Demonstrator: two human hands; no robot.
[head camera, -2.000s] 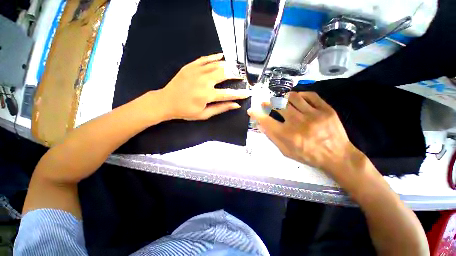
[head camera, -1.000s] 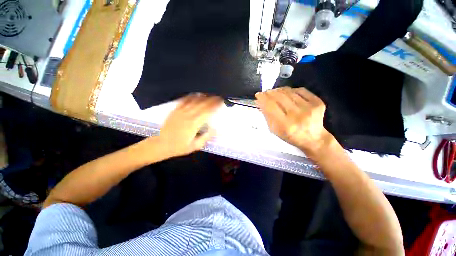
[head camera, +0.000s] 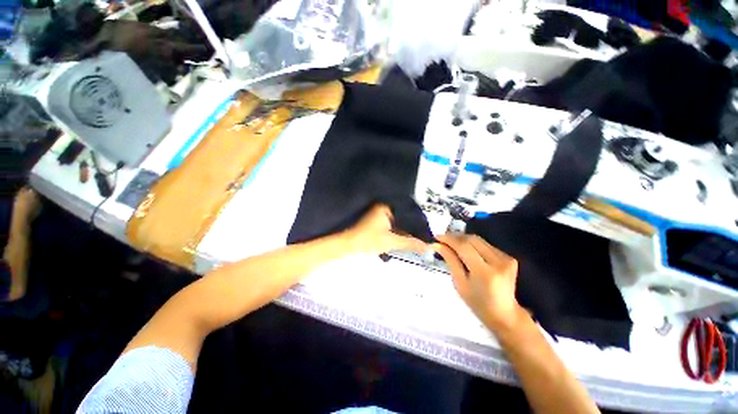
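Observation:
A black fabric panel lies left of the white sewing machine head, its near edge lifted at the needle area. My left hand pinches this near edge, its fingers partly under the cloth. My right hand meets it just in front of the presser foot, thumb and forefinger closed on the panel's corner. Another black panel lies right of the needle under the machine arm. A black fabric strip drapes over the arm. The presser foot is small and blurred.
A brown taped cardboard piece lies at left, beside a grey box with a round vent. Red-handled scissors lie at the right. Clear plastic and dark cloth are behind. Another person's arm shows at far left.
The view has tilted up and shows more behind the machine. My left hand has moved from the bare table front onto the left panel's near edge, lifting it towards my right hand.

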